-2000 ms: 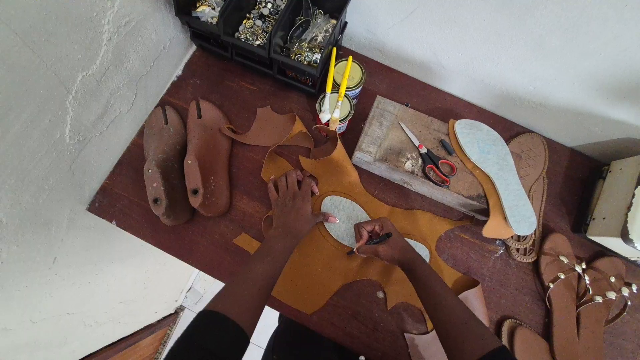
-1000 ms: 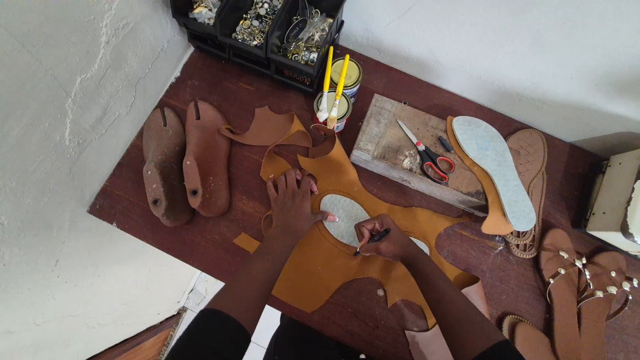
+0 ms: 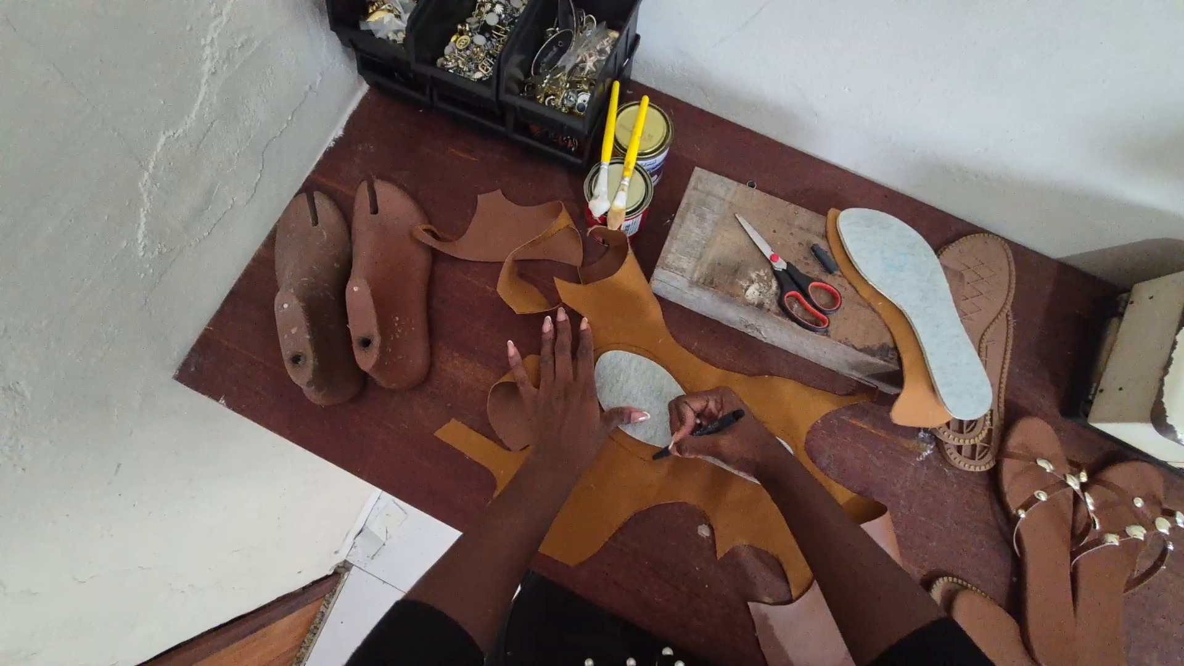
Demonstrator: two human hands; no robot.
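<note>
My right hand (image 3: 717, 433) is closed around a black pen (image 3: 717, 424), whose tip touches the tan leather hide (image 3: 684, 476) at the near edge of a pale grey insole template (image 3: 636, 393). A line runs on the leather around the template's rounded end. Fingers spread, my left hand (image 3: 564, 398) lies flat on the leather at the template's left, its thumb resting on the template. The right hand hides the middle of the template. Beside the hide's upper left lies a curling brown leather offcut (image 3: 504, 227).
Left stand two brown shoe lasts (image 3: 388, 287). Behind are black bins (image 3: 490, 102) of metal fittings and two tins (image 3: 643, 129) with yellow-handled brushes. Scissors (image 3: 786, 277) lie on a wooden board (image 3: 712, 231); a grey-topped sole (image 3: 916, 305) overlaps its right end. Beaded sandals (image 3: 1045, 518) lie right.
My right hand has moved a little with the pen along the template's near edge, to the right and then back left. My left hand stays pressed at the template's left.
</note>
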